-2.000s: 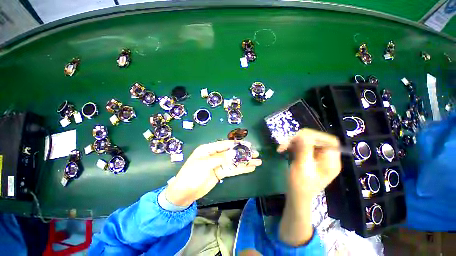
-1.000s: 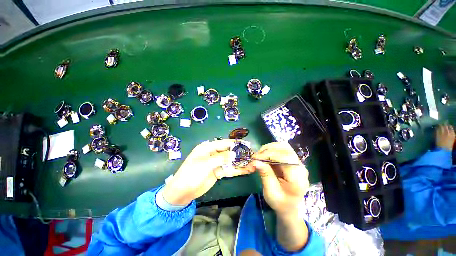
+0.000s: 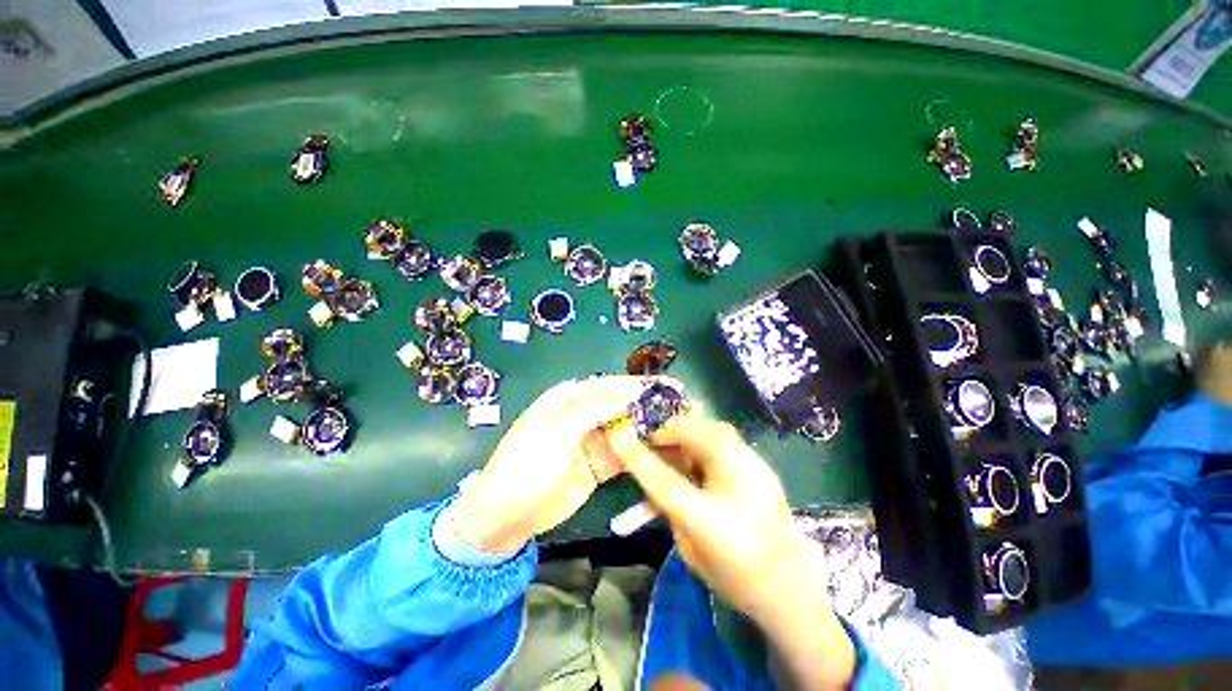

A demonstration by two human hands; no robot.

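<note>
My left hand (image 3: 547, 452) holds a small round watch housing assembly (image 3: 658, 405), dark with gold glints, in front of me. A brown-gold disc (image 3: 651, 358) shows just beyond it. My right hand (image 3: 716, 500) is at the near side of the unit, its fingers touching or close to it. A short pale stick-like end (image 3: 631, 518) shows below the right fingers, likely the tweezers; most of it is hidden by the hand. The black parts box (image 3: 840, 338) with small white parts (image 3: 770, 344) lies to the right, beyond my right hand.
Many similar units (image 3: 446, 348) lie on the green surface (image 3: 568, 122). A compartment tray (image 3: 946, 527) with ringed cases stands right, plastic bags (image 3: 932, 621) below it. A black equipment box (image 3: 47, 392) and paper slip (image 3: 180, 375) are left. A neighbour's blue sleeve (image 3: 1162, 500) is far right.
My right hand came from beside the parts box to the held unit, then turned at its near side. The tweezers pointed right earlier; now only a short end shows below the fingers.
</note>
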